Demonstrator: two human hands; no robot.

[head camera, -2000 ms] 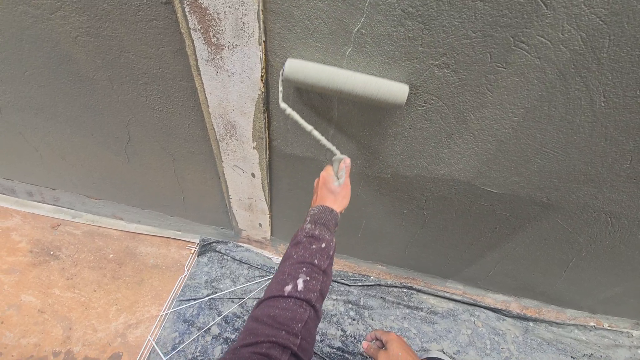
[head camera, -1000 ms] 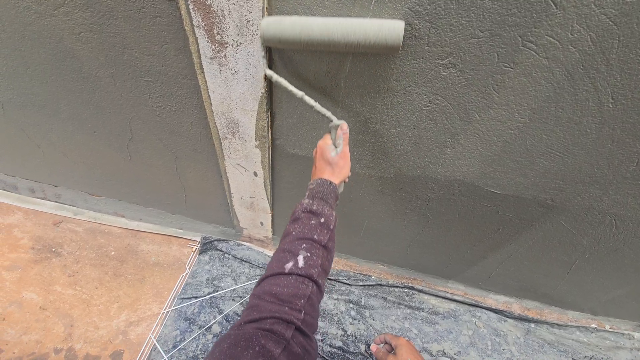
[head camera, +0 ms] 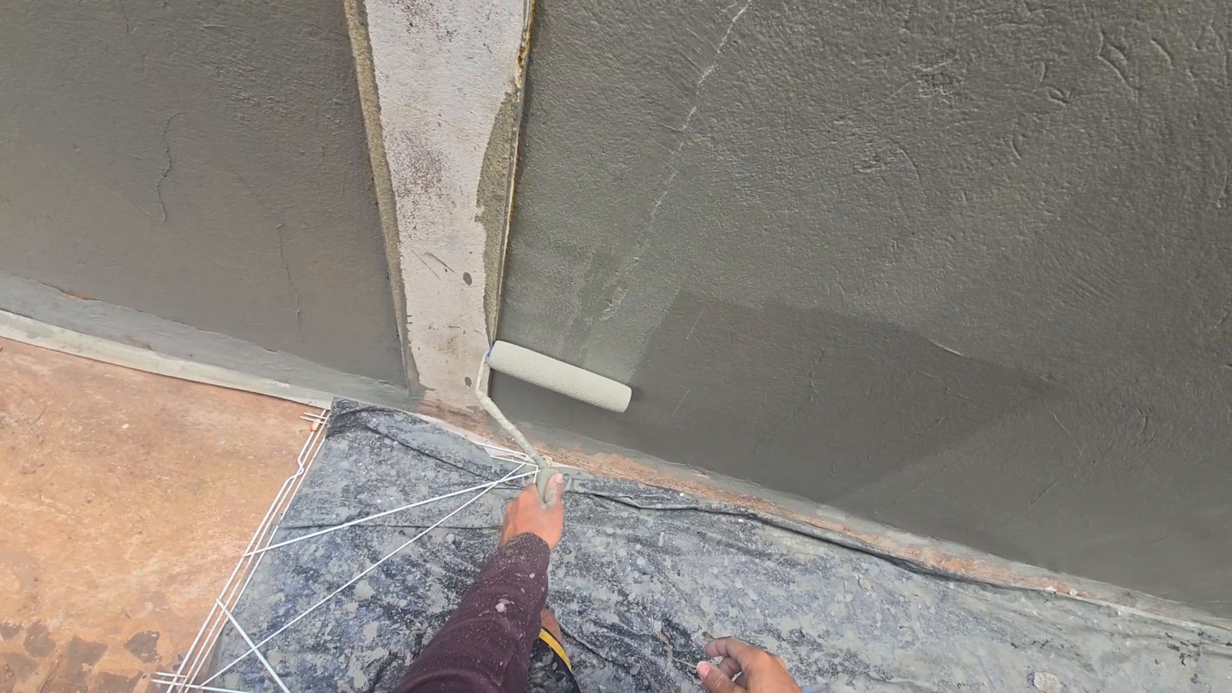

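Observation:
My left hand [head camera: 532,517], in a speckled maroon sleeve, is closed around the coated handle of a paint roller [head camera: 560,376]. The pale, coated roller sleeve lies against the lower part of a grey plastered wall [head camera: 866,212], just right of a bare whitish vertical strip [head camera: 433,173]. A pale crack line [head camera: 685,120] runs down the plaster above it. At the bottom edge, my right hand [head camera: 743,668] is partly cut off, with its fingers loosely curled and thumb apart. No held object shows in it; it is over the dark sheet on the ground.
A splattered dark plastic sheet [head camera: 693,577] covers the ground along the wall base. Thin white rods or wires [head camera: 375,521] cross its left part. Orange-brown floor [head camera: 144,481] lies to the left. A narrow ledge [head camera: 192,368] follows the left wall panel.
The roller in my left hand first moved up the wall, then came down to near its base. My right hand remains low in view.

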